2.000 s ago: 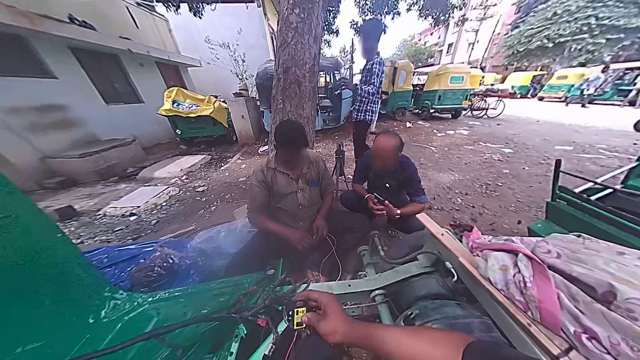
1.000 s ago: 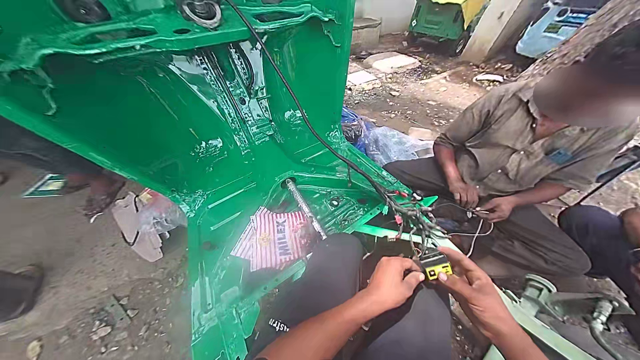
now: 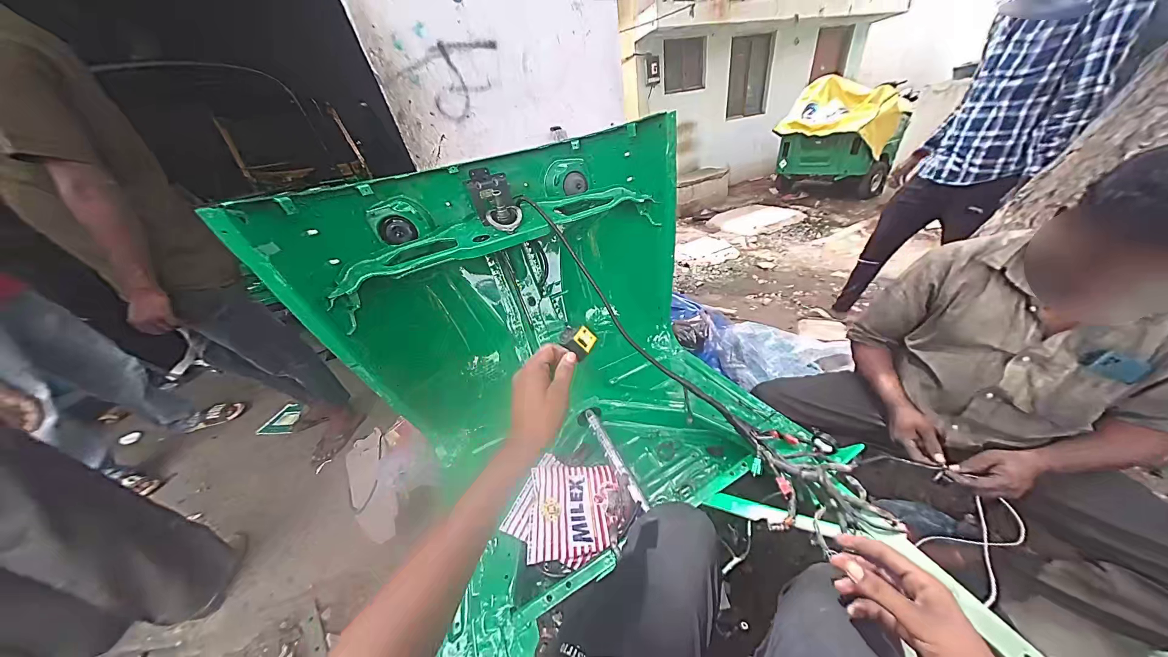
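My left hand (image 3: pixel 542 388) is raised in front of the green metal body panel (image 3: pixel 411 301), gripping a small black and yellow device (image 3: pixel 578 341) between thumb and fingertips. Low on the right, my right hand (image 3: pixel 899 589) has its fingers apart and no object in its grasp, just beside the loose ends of a wiring harness (image 3: pixel 812 479). From that harness a black cable (image 3: pixel 620 328) runs up to a bracket (image 3: pixel 493 199) on the panel. Red-and-white striped packets (image 3: pixel 570 516) lie at the panel's base by a metal tube (image 3: pixel 616 456).
At the right a seated person (image 3: pixel 995 347) holds thin wires, with a white cable (image 3: pixel 985 547) hanging down. Behind stands a person in a checked shirt (image 3: pixel 1049 82). More people (image 3: pixel 137 228) stand at the left. Plastic sheeting (image 3: pixel 766 351) lies behind the harness.
A second ago both my hands were at the yellow device by the harness. Now my left hand has it up before the panel and my right hand has let go. The view has swung widely.
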